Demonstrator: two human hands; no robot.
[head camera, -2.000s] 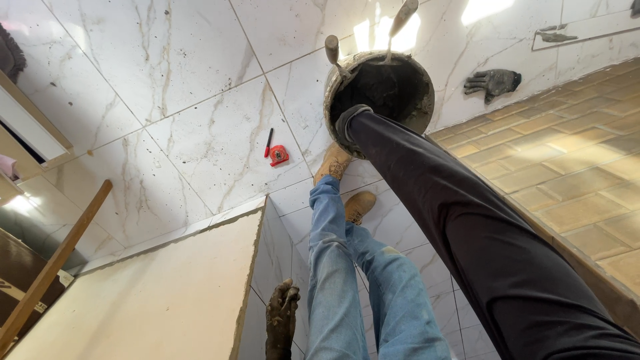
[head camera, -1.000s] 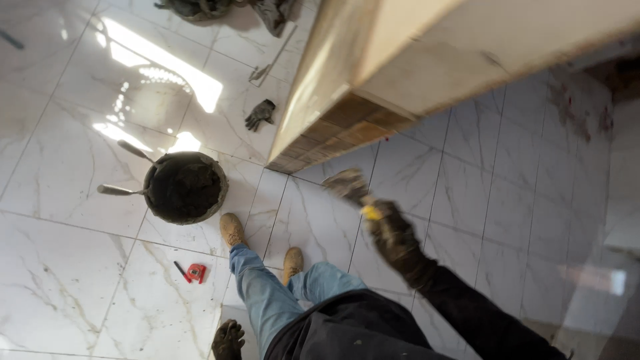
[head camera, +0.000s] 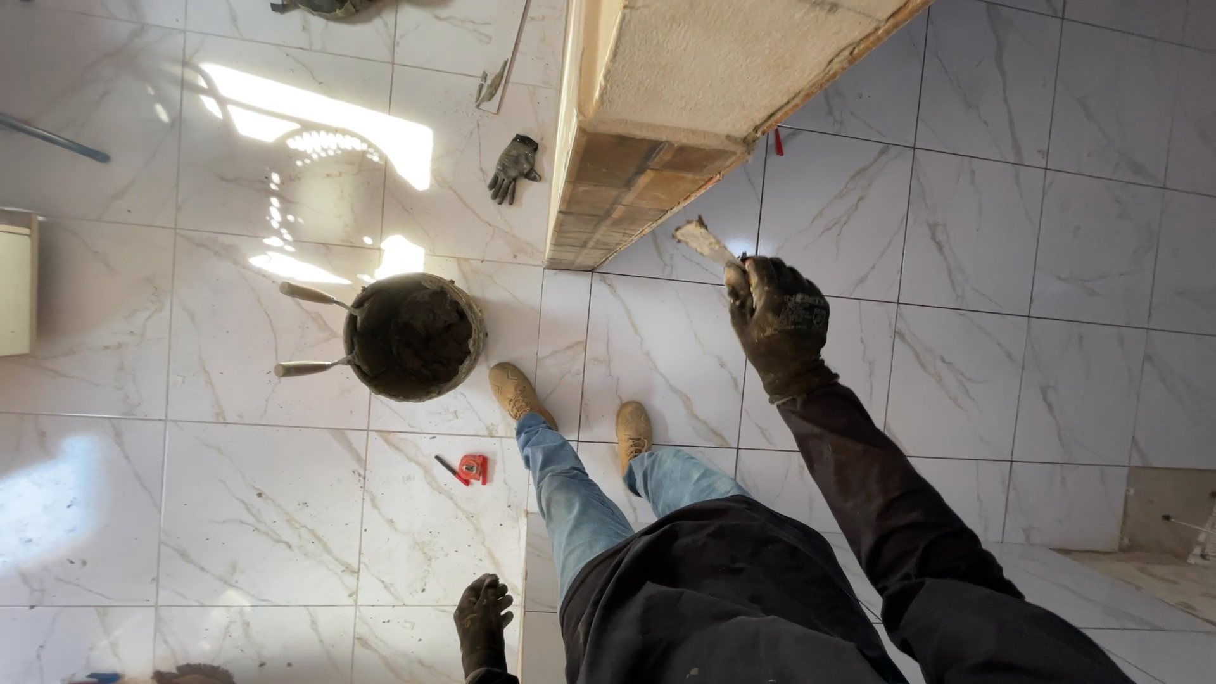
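My right hand (head camera: 781, 318), in a dark mortar-stained work glove, is closed around the handle of a small putty knife (head camera: 703, 239) whose blade carries pale mortar. It is held out to the right of the brick-faced wall end. My left hand (head camera: 484, 617), gloved too, hangs low at the bottom with its fingers loosely curled; nothing shows in it. Left of my boots stands a round bucket (head camera: 414, 337) of dark wet mortar, with two tool handles (head camera: 312, 369) sticking out over its rim. A red tape measure (head camera: 472, 468) and a dark marker (head camera: 446, 465) lie below the bucket.
A wall end (head camera: 636, 185) with brick-look facing juts in from the top. A spare glove (head camera: 514, 169) and a trowel (head camera: 491, 84) lie on the marble-look floor tiles (head camera: 266, 513). Near the wall's right side is a small red piece (head camera: 778, 142). A pale box edge (head camera: 17, 285) stands at far left.
Two seconds ago my right arm reached into the bucket; a second ago the hand was out, holding the tool. It remains raised by the wall end. The view has swung strongly.
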